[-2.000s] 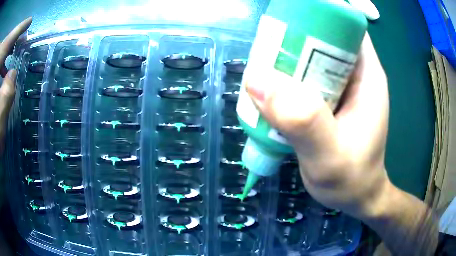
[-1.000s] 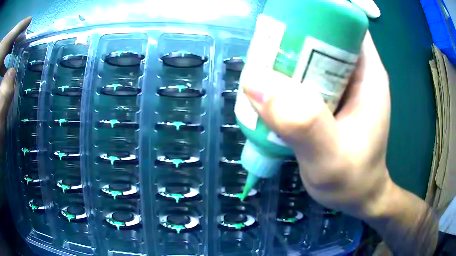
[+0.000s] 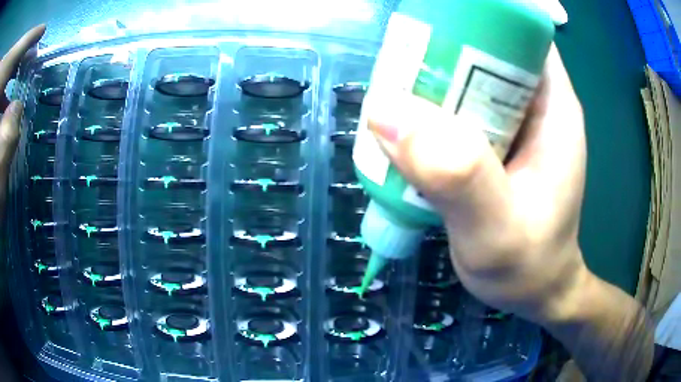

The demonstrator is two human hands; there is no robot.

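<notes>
My right hand (image 3: pixel 485 201) is bare and grips a green squeeze bottle (image 3: pixel 478 37) with white printed labels, held upside down and tilted. Its pale collar and thin green nozzle (image 3: pixel 371 274) point down at a ring in the second row from the front. A large clear plastic tray (image 3: pixel 226 224) holds rows of dark round parts with shiny edges (image 3: pixel 266 328). Many carry small green dabs; those in the far row show none. My left hand (image 3: pixel 13 97) is cut off by the left edge, its fingers apart around a pale, blurred thing at the tray's rim.
Clear plastic with strong glare (image 3: pixel 224 21) lies behind the tray. A blue edge (image 3: pixel 661 45) is at the upper right, above layered brown cardboard (image 3: pixel 658 186). A white rounded object (image 3: pixel 558 11) shows behind the bottle. The dark green mat (image 3: pixel 612 149) lies at the right.
The tray has shifted very slightly in view. My right hand and the bottle have stayed almost in place, with the nozzle at the same ring.
</notes>
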